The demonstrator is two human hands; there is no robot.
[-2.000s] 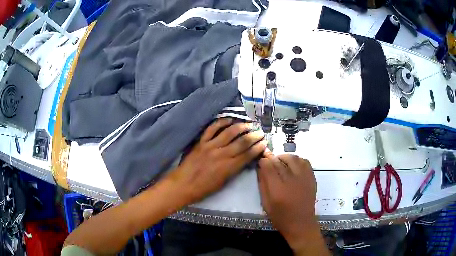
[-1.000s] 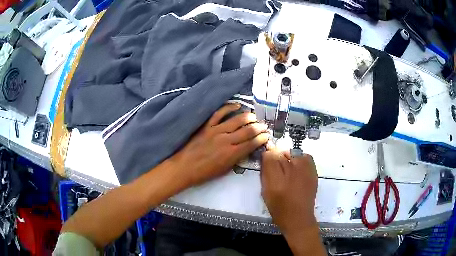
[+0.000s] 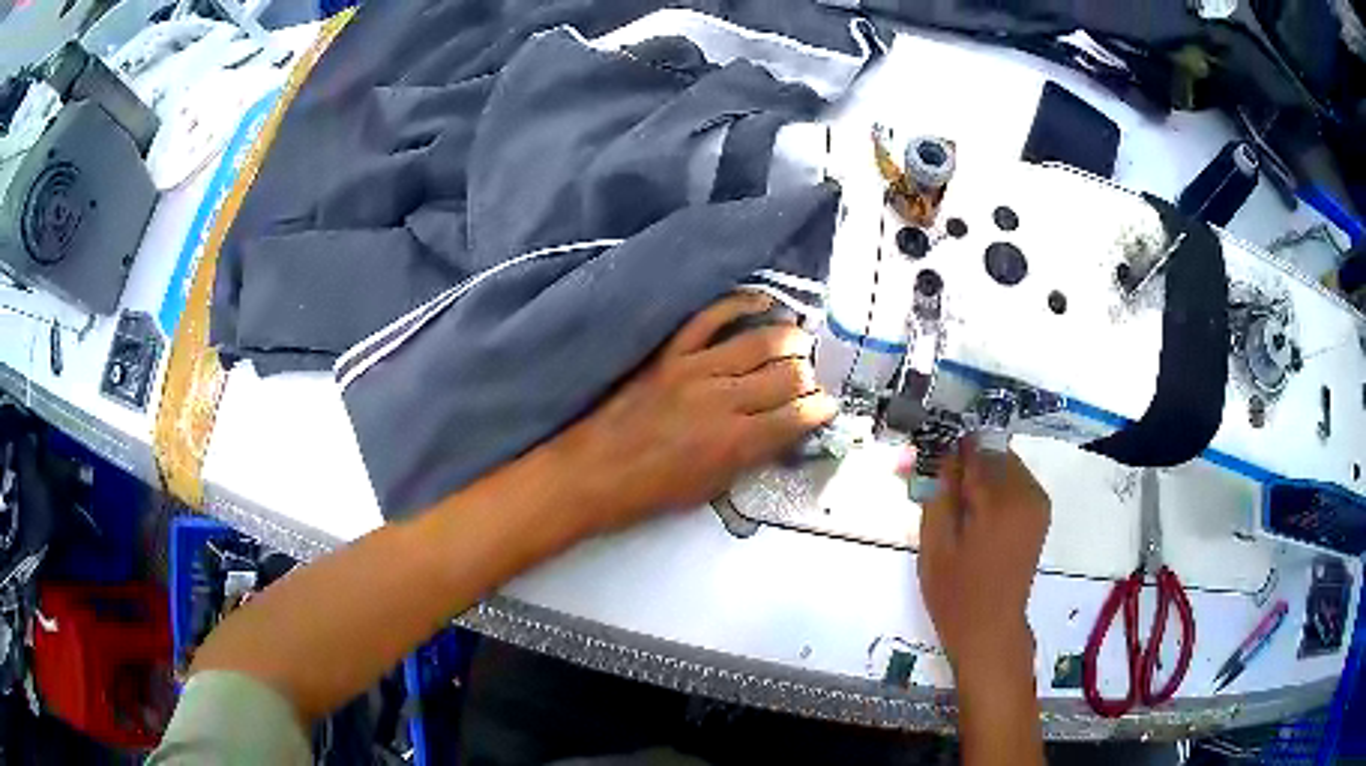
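The dark grey garment body (image 3: pixel 599 195) with white stripe trim lies heaped left of the white sewing machine head (image 3: pixel 989 285). My left hand (image 3: pixel 734 397) lies flat over the garment's striped edge, its fingertips just left of the presser foot. The fabric under the palm is mostly hidden. My right hand (image 3: pixel 981 524) is at the front of the machine, below the thread tension assembly (image 3: pixel 996 412), with its fingers bent together. Its fingertips are blurred, and I cannot tell whether they hold anything.
Red-handled scissors (image 3: pixel 1142 636) and a pink and light blue pen (image 3: pixel 1251 647) lie on the right of the table. A black fabric band (image 3: pixel 1191 344) crosses the machine head. A dark thread cone (image 3: pixel 1221 183) is behind. A neighbouring machine (image 3: pixel 75 210) stands far left.
My right hand has left the seam edge beside my left fingertips and moved right to the front of the machine. My left hand stays on the garment. The whole view has shifted and tilted slightly.
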